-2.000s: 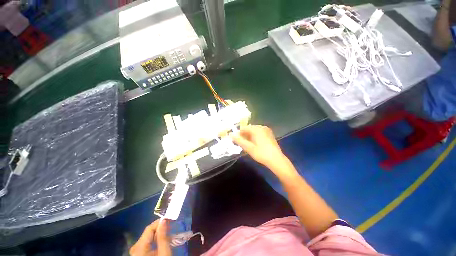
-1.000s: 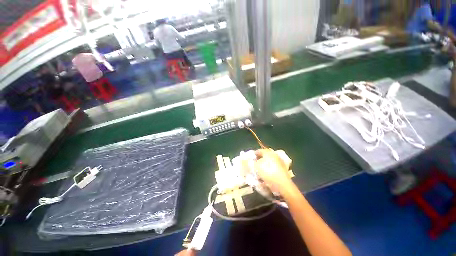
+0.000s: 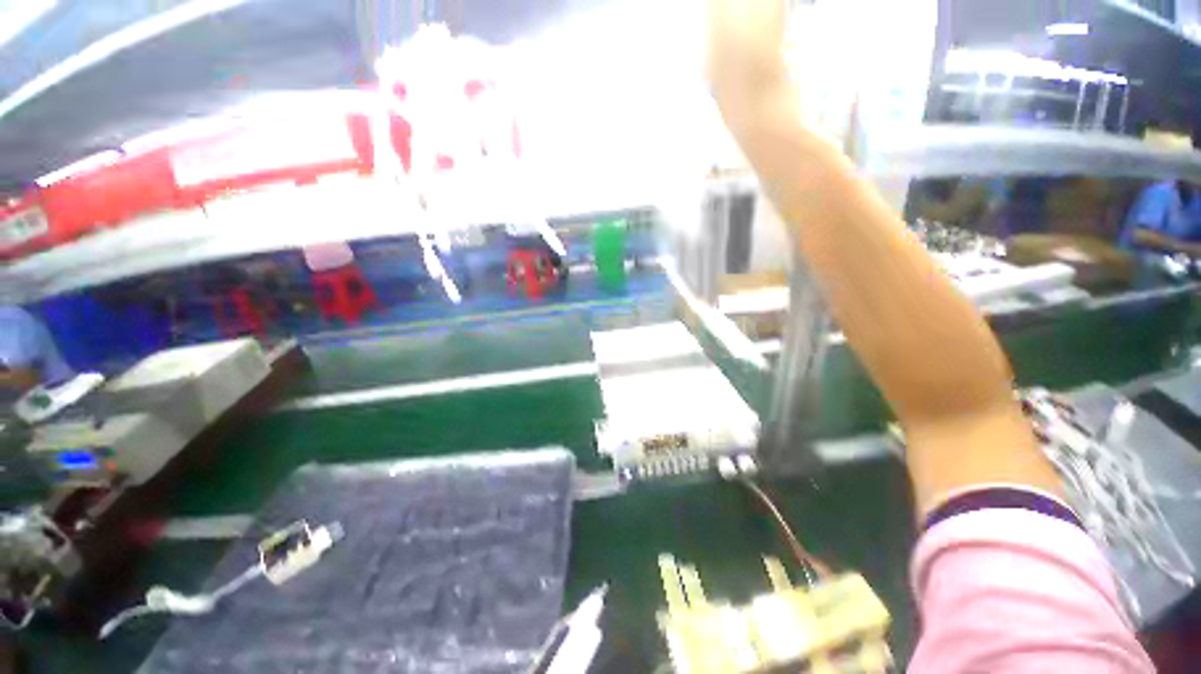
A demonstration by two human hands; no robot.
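My right arm reaches up across the picture; my right hand [image 3: 748, 53] is at the top edge, partly cut off against bright glare, and its fingers cannot be made out. My left hand is out of the picture. A white power adapter [image 3: 576, 645] with pins pointing up is cut off at the bottom edge, beside the wrapped pad. The taped white test fixture [image 3: 784, 629] lies at the bottom centre, right of that adapter. Another open adapter [image 3: 296, 550] lies on the dark film-wrapped pad [image 3: 435, 566], its white cable running left.
A light grey instrument [image 3: 678, 408] stands behind the fixture, with wires running down to it. A metal post [image 3: 794, 369] stands right of it. A grey pad with white cables [image 3: 1120, 474] is at the right, partly behind my arm. More instruments [image 3: 171, 408] stand at the left.
The view has tilted up. My right hand has left the fixture and risen to the top edge. The adapter near my left hand now shows only at the bottom edge, and that hand has left view.
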